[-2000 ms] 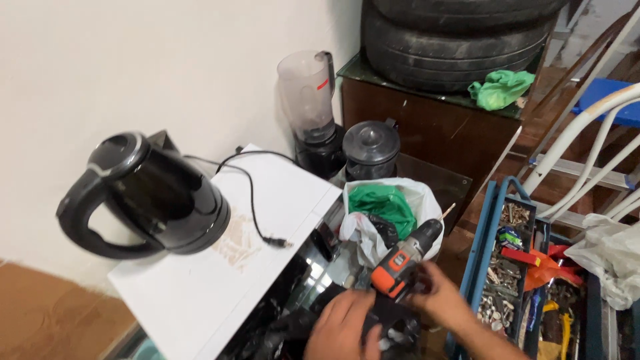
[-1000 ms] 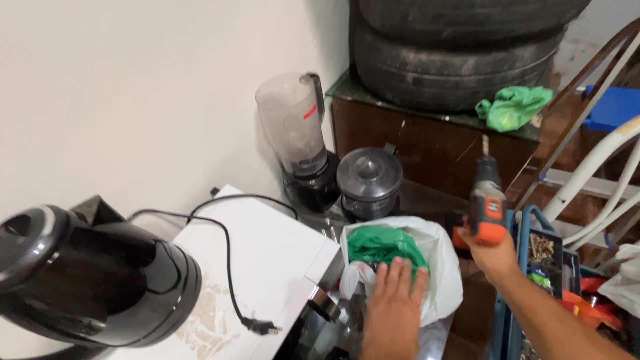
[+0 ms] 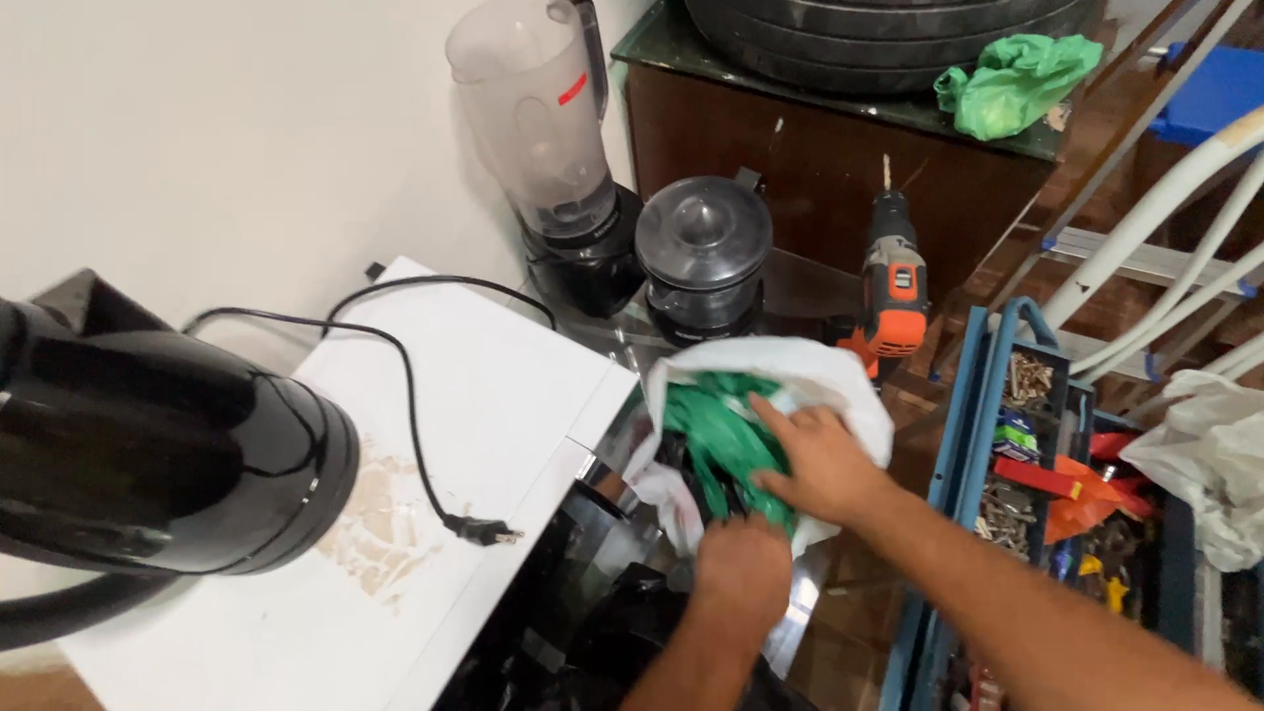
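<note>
A white plastic bag (image 3: 849,380) stands open on a glass surface, with crumpled green plastic (image 3: 726,434) and something black inside. My left hand (image 3: 746,563) reaches into the near side of the bag; its fingertips are hidden, so its grip is unclear. Over the bag's right side, my right hand (image 3: 820,459) touches the green plastic with fingers spread. An orange and black cordless drill (image 3: 897,281) stands just behind the bag, its bit pointing up, and neither hand touches it.
A black electric kettle (image 3: 168,444) and its corded plug (image 3: 479,530) lie on a white surface (image 3: 513,365). Behind are a blender (image 3: 553,148), a lidded dark container (image 3: 703,247), a tire (image 3: 869,39) and a green bag (image 3: 1017,84). At right are a blue metal toolbox (image 3: 953,474) and a ladder (image 3: 1145,262).
The drill, in my right hand two seconds and one second ago, now stands released behind the bag. My right hand has moved left to the bag, where both hands now are.
</note>
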